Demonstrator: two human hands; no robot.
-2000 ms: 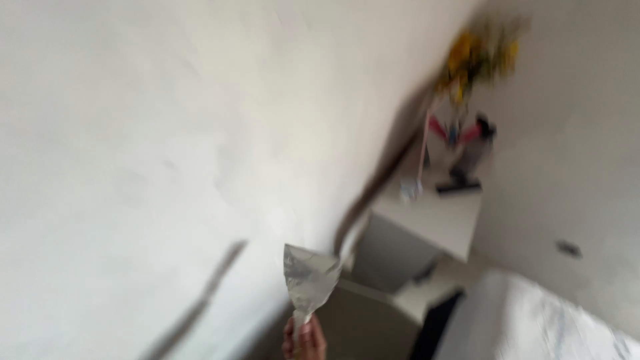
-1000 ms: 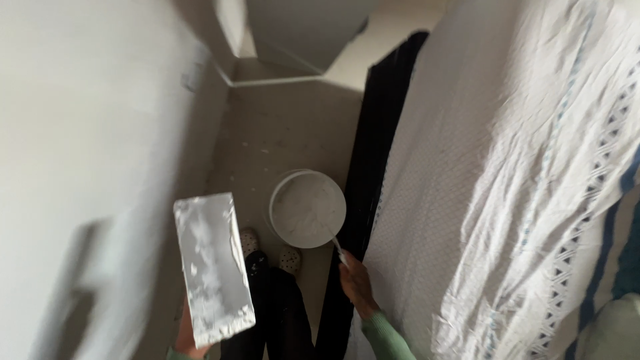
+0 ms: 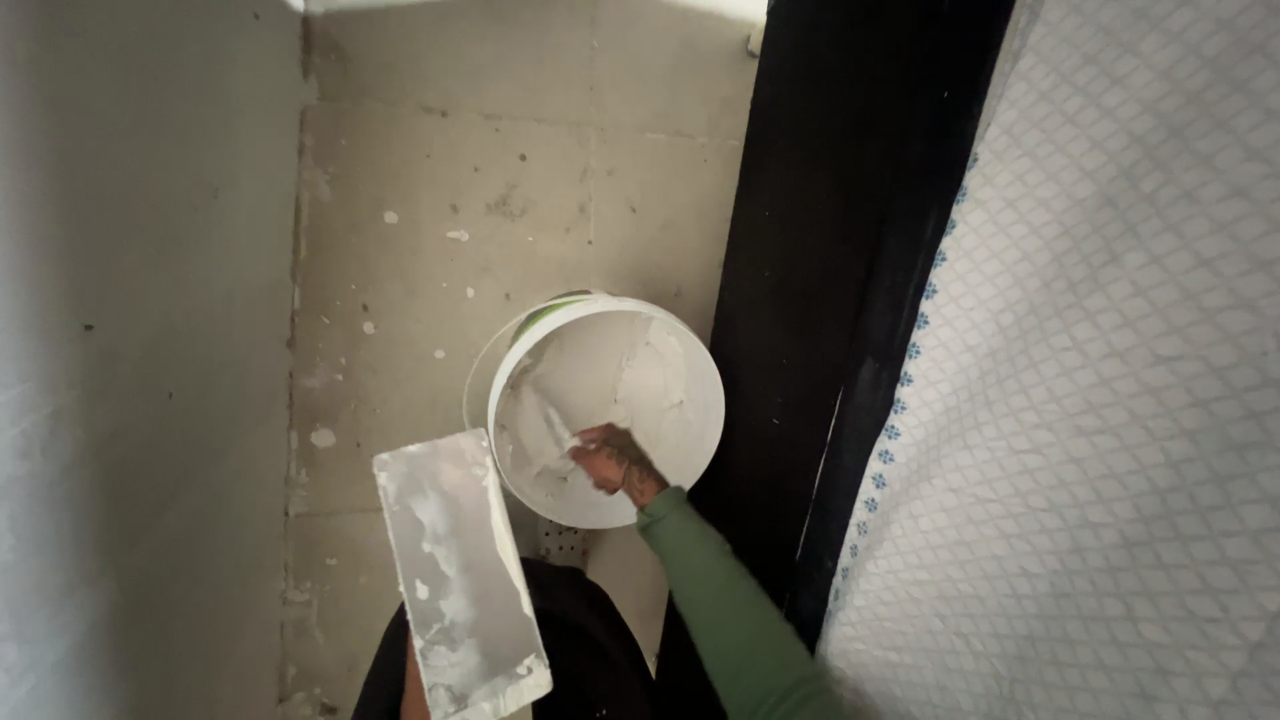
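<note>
Inside a round white plastic bucket (image 3: 708, 400) of white filler paste (image 3: 600, 370), my right hand (image 3: 612, 462) grips the handle of a putty knife (image 3: 555, 420), whose blade is blurred against the paste. A rectangular plasterer's plate (image 3: 460, 580), smeared with white paste, lies just left of and below the bucket in the view. Under its lower left edge shows part of my left hand or forearm (image 3: 413, 685); the fingers are hidden beneath the plate, which it holds up.
A pale wall (image 3: 170, 350) rises on the left. The tiled floor (image 3: 430, 170) bears white splatters. A black bed frame (image 3: 800, 250) runs close to the bucket's right side, with a white patterned bedcover (image 3: 1100, 350) beyond. A dotted shoe (image 3: 562, 540) shows below the bucket.
My right hand has gone from the bucket's lower right rim to inside the bucket with the putty knife. The view has tilted down from the wall to the floor.
</note>
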